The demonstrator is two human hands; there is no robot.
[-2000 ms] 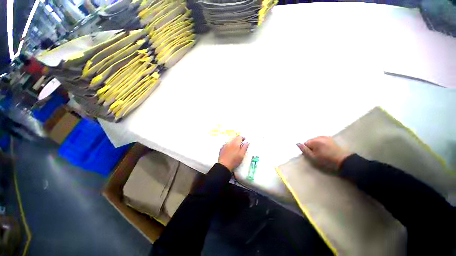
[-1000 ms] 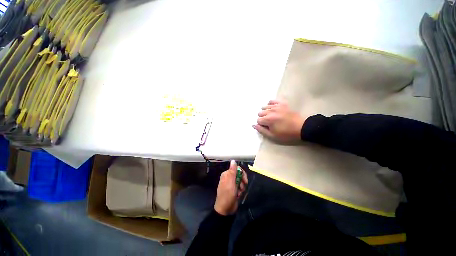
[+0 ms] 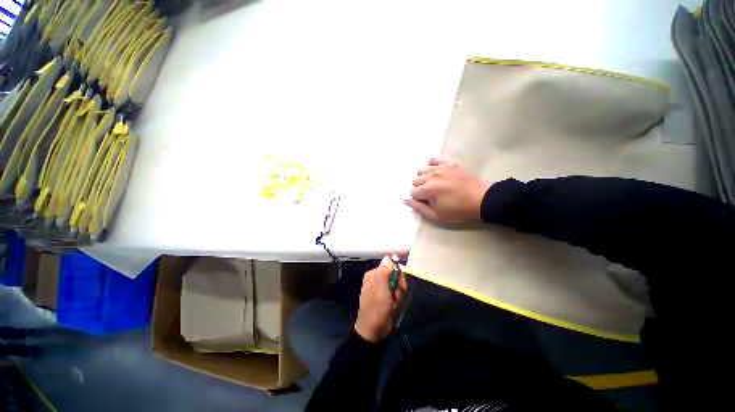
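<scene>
A beige fabric panel (image 3: 556, 129) with yellow edging lies over the table's front edge. My right hand (image 3: 445, 193) lies on its left side, fingers curled at the panel's edge; whether it grips the fabric is unclear. My left hand (image 3: 380, 299) is closed around a green hand tool (image 3: 394, 279) at the panel's lower left corner, below the table edge. The tool's tip is too blurred to make out. A slim pinkish tool (image 3: 330, 212) with a dark cord (image 3: 329, 249) lies at the table edge. Small yellow pieces (image 3: 284, 179) lie loose left of it.
Tall stacks of yellow-edged panels (image 3: 72, 153) stand at the left. More grey panels (image 3: 713, 96) are at the right. Below the table edge is an open carton (image 3: 292, 338) holding folded panels (image 3: 216, 306). Blue bins (image 3: 101, 290) stand beyond it on the floor.
My left hand took up the green tool from the table and moved to the panel's corner. The panel and my right hand show farther left and more level as the view turned.
</scene>
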